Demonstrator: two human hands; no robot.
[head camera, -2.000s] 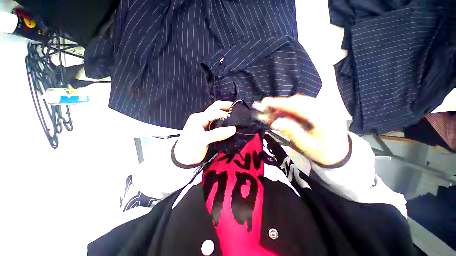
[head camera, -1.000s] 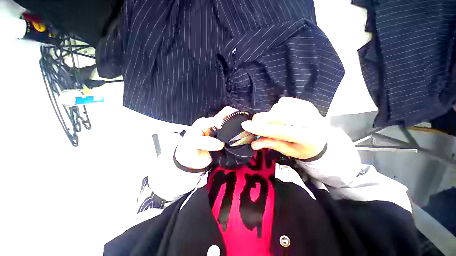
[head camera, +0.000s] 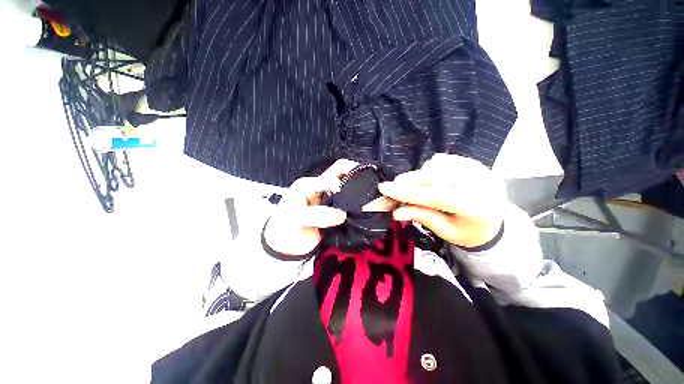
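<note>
A dark pinstriped garment (head camera: 259, 97) lies over the table and hangs down to my chest. My left hand (head camera: 304, 214) is shut on its bunched edge, near a curved zipper (head camera: 358, 174) with small metallic teeth. A plain dark flap (head camera: 356, 192) shows beside the teeth. My right hand (head camera: 450, 202) is shut on small thread snips (head camera: 379, 204). Their pointed blades lie at the dark cloth between my two hands. The grip of the snips is hidden in my fingers. Any loose thread is too fine to see.
Another pinstriped garment (head camera: 619, 97) lies at the right. A plain black heap (head camera: 120, 26) is at the upper left. Black looped hangers (head camera: 75, 135) lie at the left beside a small blue-and-white item (head camera: 133, 142). The white table (head camera: 150, 262) is overexposed. Metal legs show at the right.
Since two seconds ago, my right hand has come down and in, bringing the snips to the cloth. Over the last second it has shifted slightly right and the blades look less spread. My left hand keeps its hold.
</note>
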